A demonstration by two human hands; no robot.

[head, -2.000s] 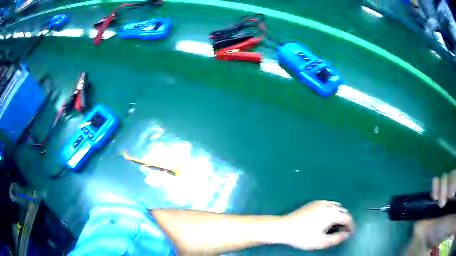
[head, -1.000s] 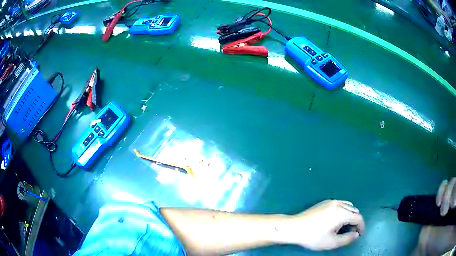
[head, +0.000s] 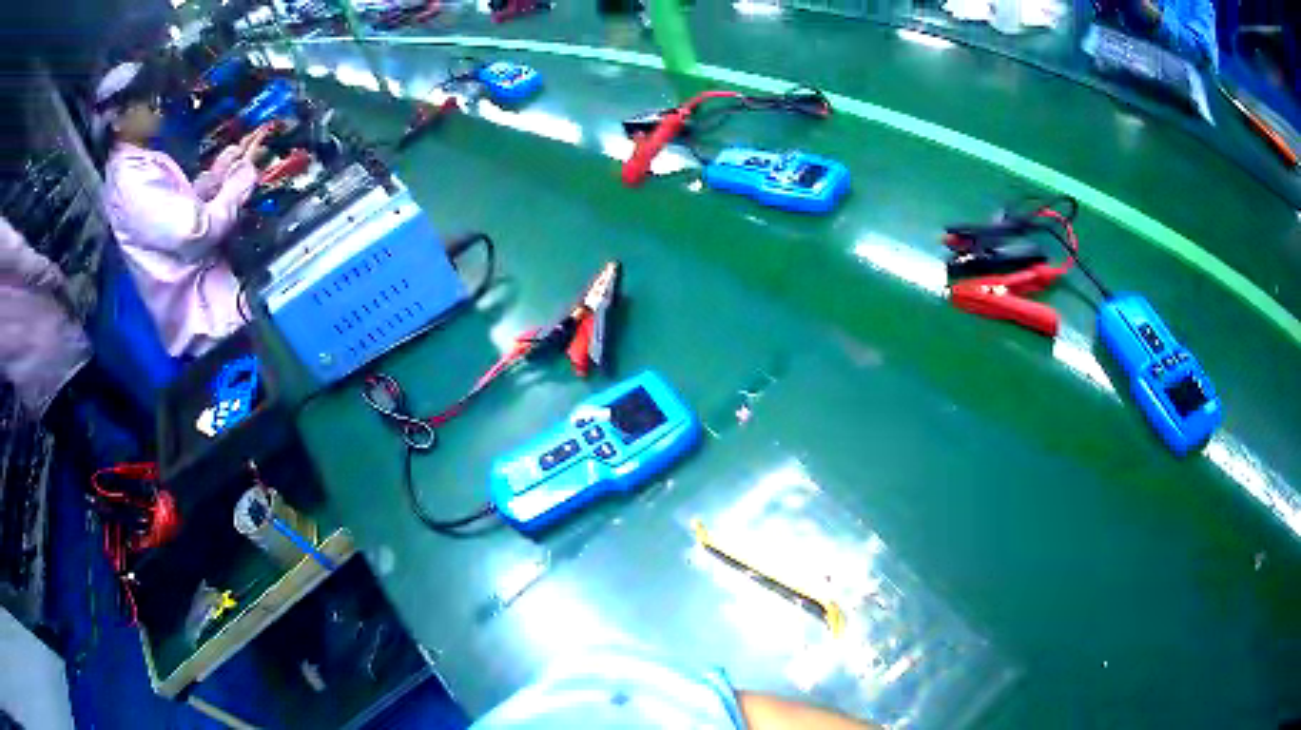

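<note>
Neither of my hands is in the picture; only my blue sleeve (head: 614, 699) and a bit of bare forearm show at the bottom edge. Nearest in front, a blue battery tester (head: 599, 445) lies screen-up on the green mat, its lead looping left. Its red and black clamps (head: 592, 321) lie just beyond it. An orange-yellow hand tool (head: 771, 578) lies on shiny clear plastic film (head: 870, 585) to the right of the tester. The screwdriver is not in view.
More testers lie beyond (head: 778, 178) and at right (head: 1159, 374), with red and black clamps (head: 1006, 278). A vented blue box (head: 368, 285) stands at left. Below it are a dark bin (head: 214, 414) and an open tray (head: 257, 613). A person in pink (head: 171, 214) works at far left.
The view has swung left, so the testers and tool appear farther right. The hands and the black screwdriver, seen at lower right before, are out of the picture.
</note>
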